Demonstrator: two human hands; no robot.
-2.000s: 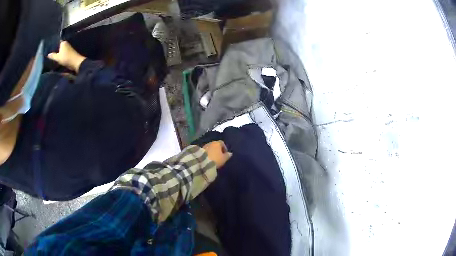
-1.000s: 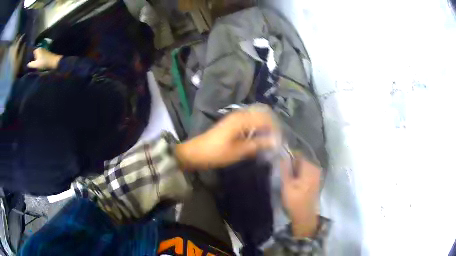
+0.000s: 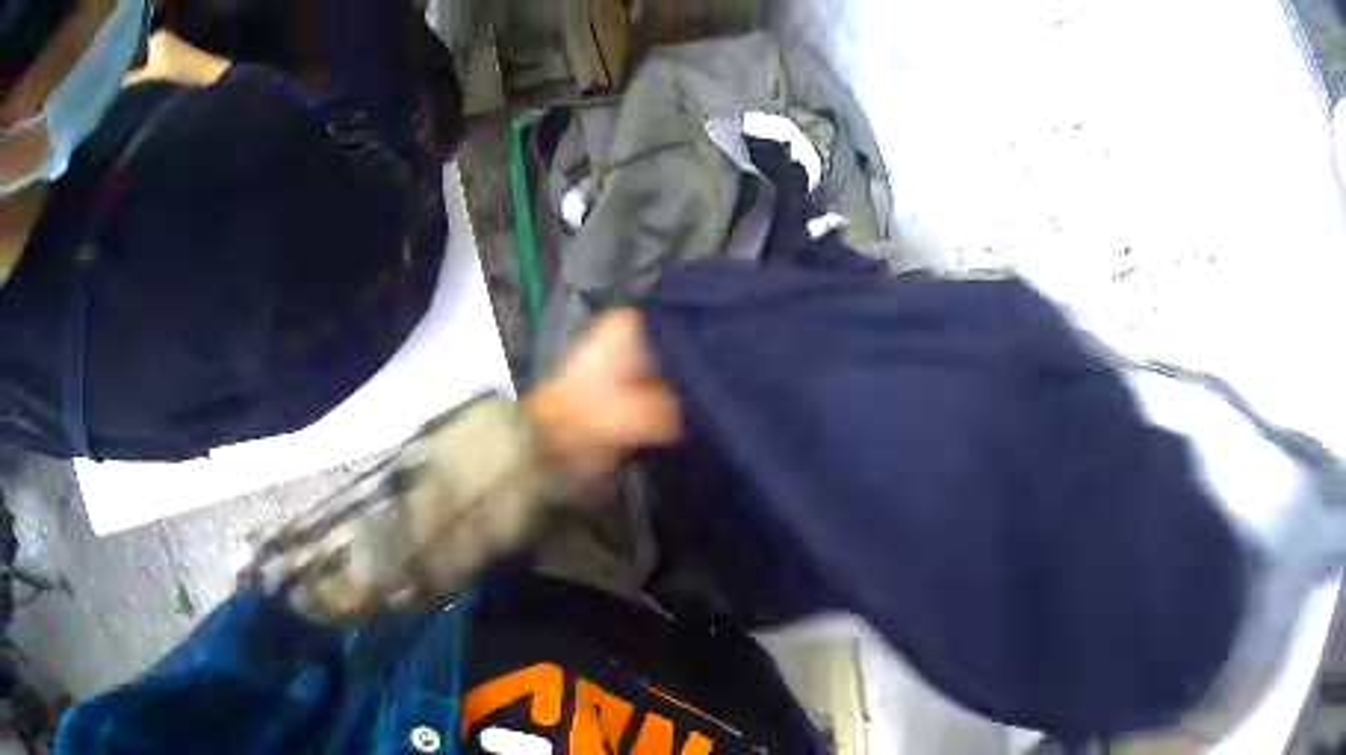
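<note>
A navy garment piece [image 3: 945,472] with a pale grey-white edge at its right side is spread in the air in front of me, over the white surface. My left hand [image 3: 605,395] is blurred and closed on the navy piece at its upper left corner. My right hand is not visible; the far right end of the piece is blurred. Grey garment pieces [image 3: 664,177] with white and navy parts lie heaped behind it.
A person in dark clothes with a blue face mask [image 3: 98,96] is at the left, beside a white board [image 3: 295,479]. A green crate edge [image 3: 526,221] shows left of the grey heap. The white surface [image 3: 1092,162] fills the right.
The navy piece, lying on the grey heap before, is now lifted and stretched to the right. My left hand has moved left and grips its corner. My right hand has gone from view.
</note>
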